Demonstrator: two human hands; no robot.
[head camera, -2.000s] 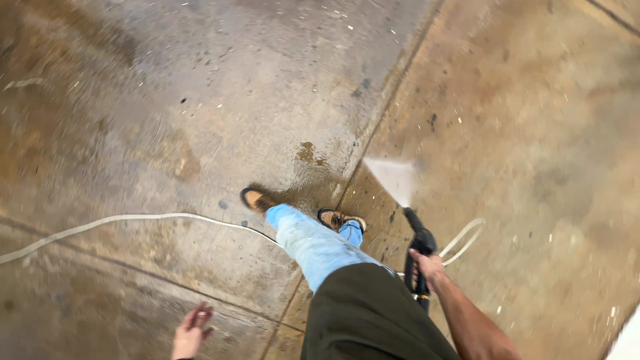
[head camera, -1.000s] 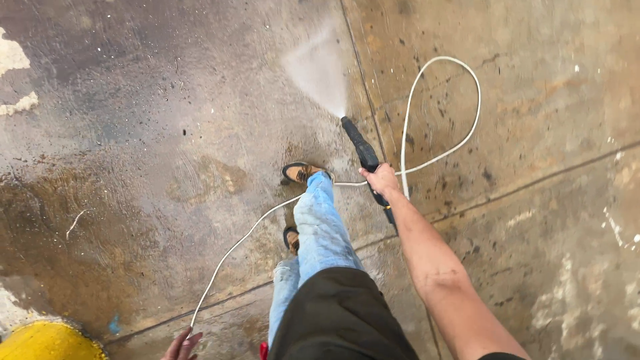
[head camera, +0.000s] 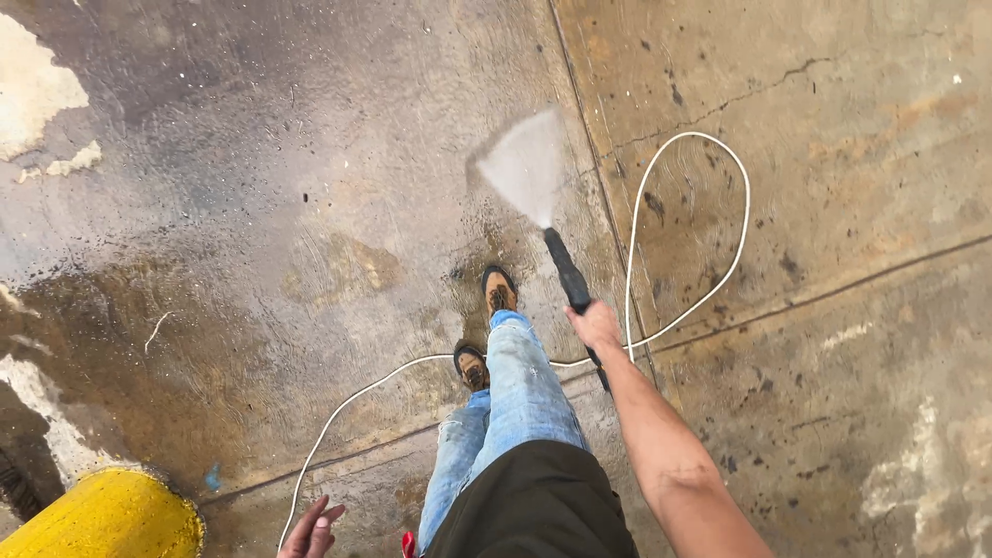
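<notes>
My right hand (head camera: 597, 324) grips a black pressure washer spray gun (head camera: 567, 271), right of my legs. A white fan of water (head camera: 528, 167) leaves its nozzle toward the wet concrete floor (head camera: 372, 194). At the lower left, my left hand (head camera: 312, 530) has its fingers apart and holds nothing that I can see; it is close to a thin white hose (head camera: 335, 415). The hose runs behind my boots and makes a large loop on the floor to the right of the gun. How the hose joins the gun is hidden by my right hand and forearm.
A yellow rounded post or barrier (head camera: 116, 515) stands at the bottom left. The hose lies across the floor by my work boots (head camera: 498, 291). Joints and a crack cross the concrete, with pale patches (head camera: 35, 89) at the left. A small red thing (head camera: 408, 544) shows beside my dark shirt.
Since one second ago, the spray gun and its water fan have swung lower and closer to my boots. My feet have shifted in a step. The hose loop beside the gun was smaller two seconds ago.
</notes>
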